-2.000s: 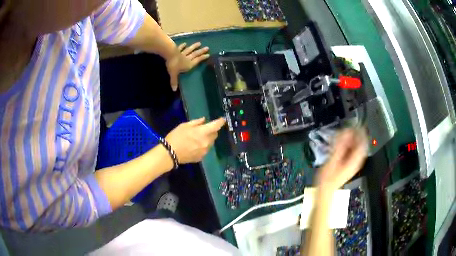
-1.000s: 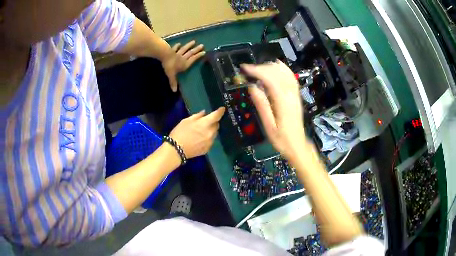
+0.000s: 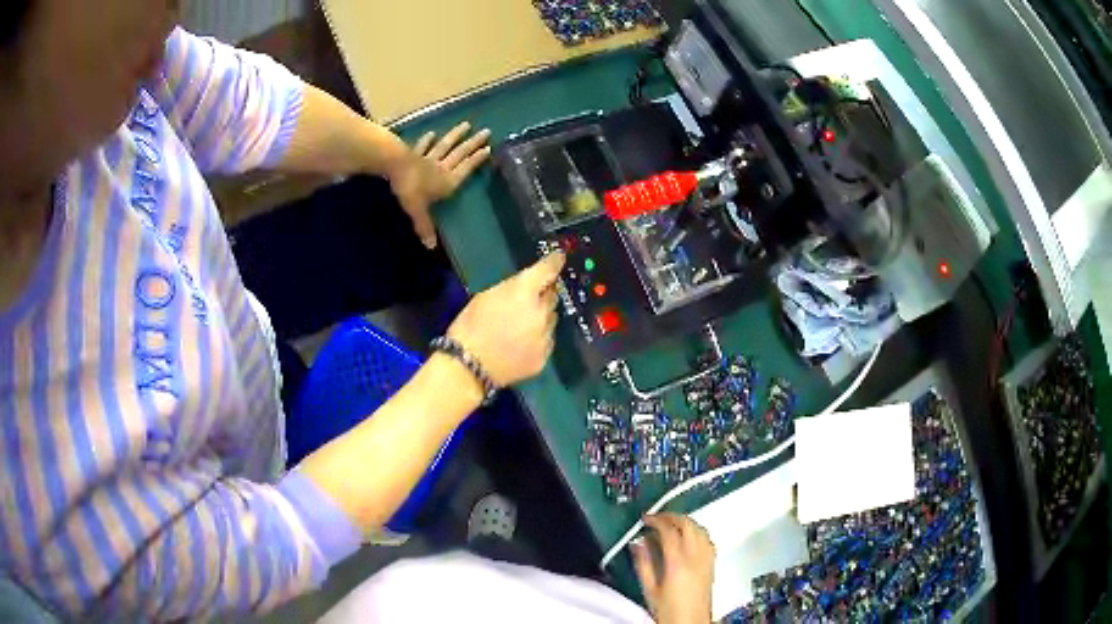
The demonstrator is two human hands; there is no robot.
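My right hand (image 3: 677,567) is at the bottom edge, cut off at the wrist, with its fingers curled near the white cable (image 3: 744,466). Whether it holds anything cannot be told. My left hand is out of the picture. The black test fixture (image 3: 616,287) stands on the green bench. Its clamp's red grip (image 3: 652,195) points left over the fixture, above the clear plate (image 3: 689,274). A red square button (image 3: 609,321) glows on the panel. Small circuit boards (image 3: 683,433) lie in a loose pile beside the case handle (image 3: 668,388).
Another person's hand (image 3: 512,323) has a fingertip at the control panel; their other hand (image 3: 439,180) lies on the bench edge. A white card (image 3: 854,461) lies over many boards at lower right. A crumpled cloth (image 3: 835,305) lies by a grey box (image 3: 945,250).
The red grip has swung from the right over to the left. My right hand has moved from above the fixture down to the bottom edge. The other person's fingertip is farther onto the panel.
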